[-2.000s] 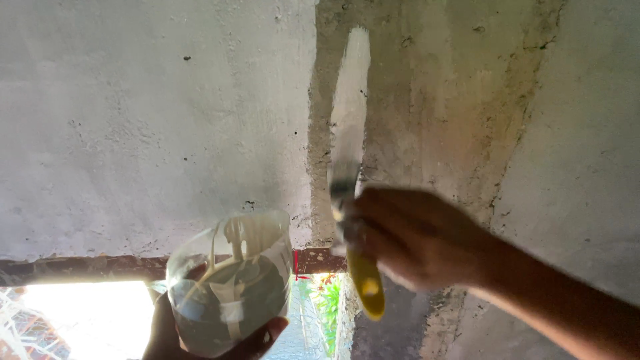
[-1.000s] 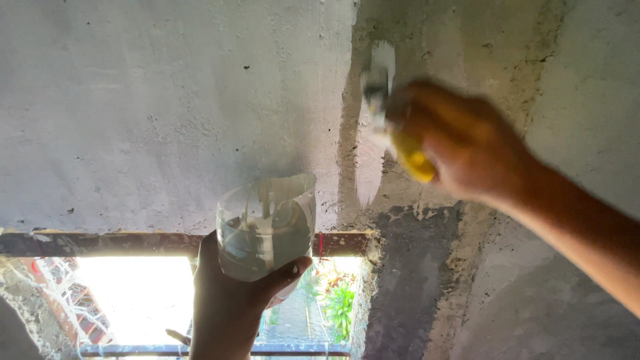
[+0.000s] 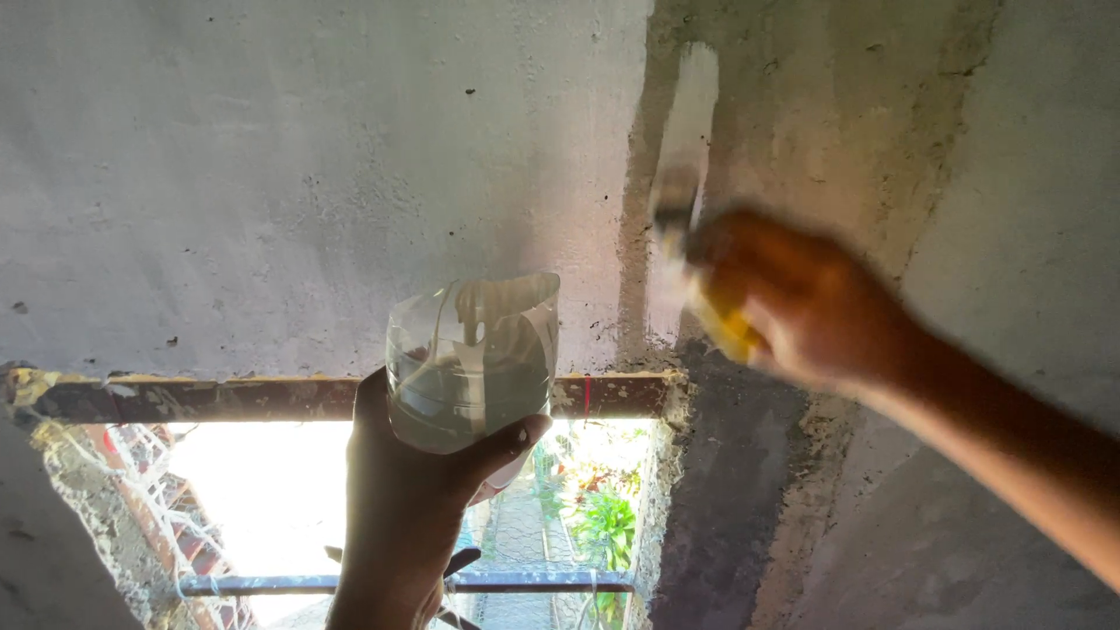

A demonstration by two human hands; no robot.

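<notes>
My left hand (image 3: 437, 490) is wrapped around a cut clear plastic container (image 3: 472, 367) of pale paint, held up in front of the wall just above the window opening. Paint streaks coat the container's inside. To the right, my right hand (image 3: 787, 297) grips a paintbrush (image 3: 731, 324) by its yellow handle, blurred by motion. The bristles are at a light painted strip (image 3: 687, 131) that runs up and down the bare, darker plaster. Left of that strip the wall (image 3: 306, 175) has a pale coat.
Below the wall lies a window opening with a worn, dark red-brown top frame (image 3: 262, 400). A blue-grey metal bar (image 3: 525, 582) crosses it, with wire mesh and green plants (image 3: 608, 525) beyond. Rough broken plaster (image 3: 661, 516) edges its right side.
My right hand with the brush went up the strip, then came back down to its middle. The view has shifted, showing more of the window than two seconds ago.
</notes>
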